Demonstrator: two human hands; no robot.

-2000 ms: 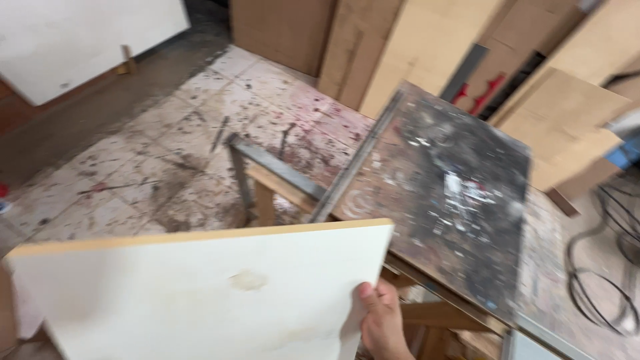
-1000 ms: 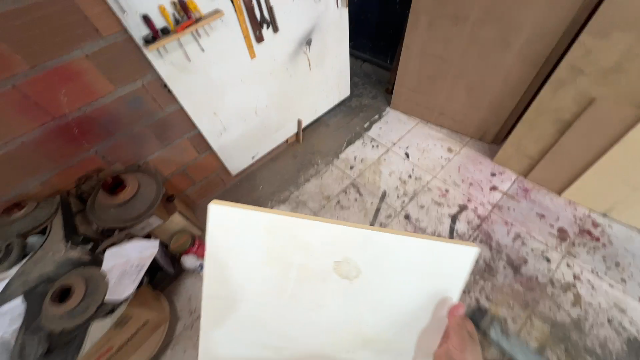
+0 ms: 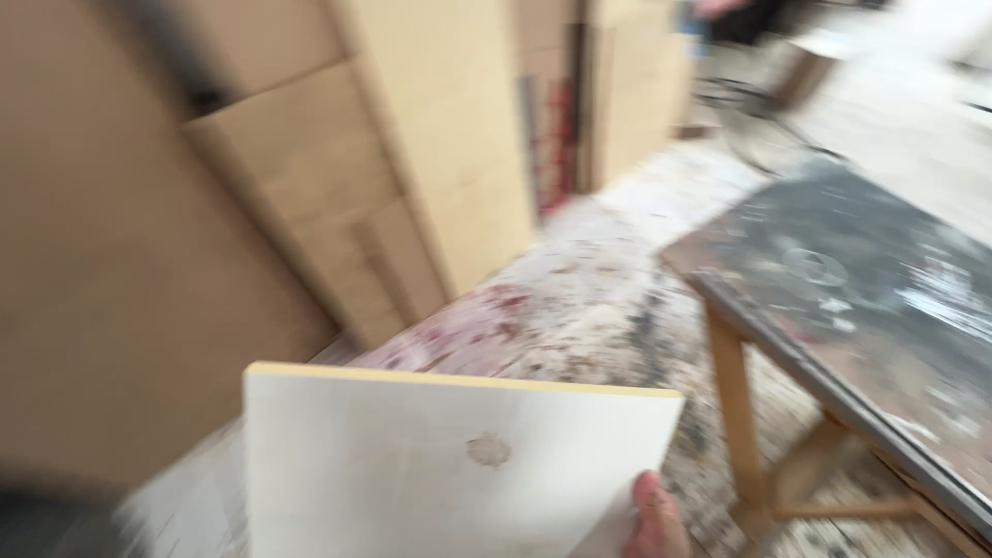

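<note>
A white-faced board with a pale yellowish edge fills the lower middle of the head view, tilted up toward the camera. A round beige stain marks its face. My right hand grips the board's right edge, with the thumb on the white face and the other fingers hidden behind. My left hand is out of view, and the board's lower part is cut off by the frame. Motion blurs much of the picture.
A paint-stained table on wooden legs stands at the right. Large brown panels and a pale wood sheet lean at the left and back. Red clamp-like parts stand among them. Paint spots cover the floor; cables lie beyond.
The view has swung widely, away from the brick wall and tool panel, back to the leaning sheets and the stained table. My right hand still holds the white board.
</note>
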